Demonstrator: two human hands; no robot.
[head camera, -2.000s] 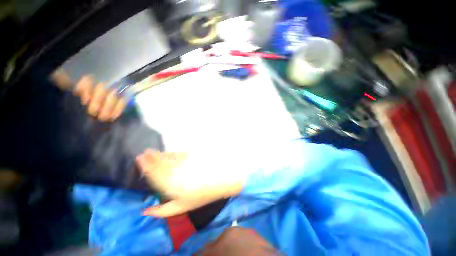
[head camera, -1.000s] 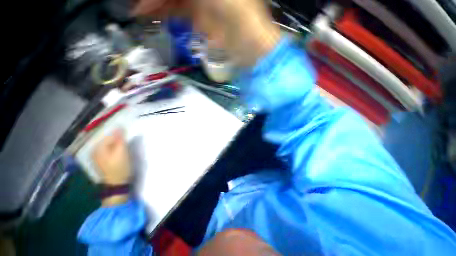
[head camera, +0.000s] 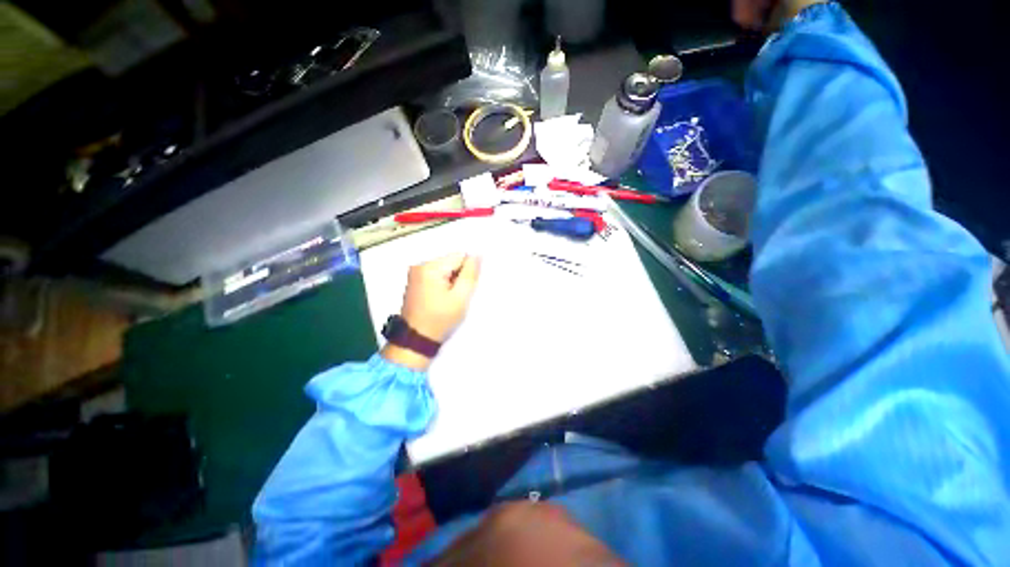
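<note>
My left hand (head camera: 440, 294) rests on the left part of the white board (head camera: 543, 354), fingers curled, with a dark watch on the wrist. A small dark spot shows at its fingertips; I cannot tell whether it is a held part. My right hand (head camera: 764, 11) is at the top right, mostly cut off by the picture's edge and dark, so what it holds is hidden. Thin dark tweezers (head camera: 558, 264) lie on the board. A blue-black screwdriver (head camera: 565, 227) lies at the board's far edge.
Beyond the board are red pens (head camera: 443, 216), a tape roll (head camera: 497, 133), a grey bottle (head camera: 626, 127), a small dispensing bottle (head camera: 555, 83), a blue parts tray (head camera: 698, 138) and a white tub (head camera: 715, 216). A clear case (head camera: 282, 274) lies left.
The dark panel under my hands two seconds ago is gone from the board. My right arm has reached out to the far right. My left hand stays on the board; the view has turned.
</note>
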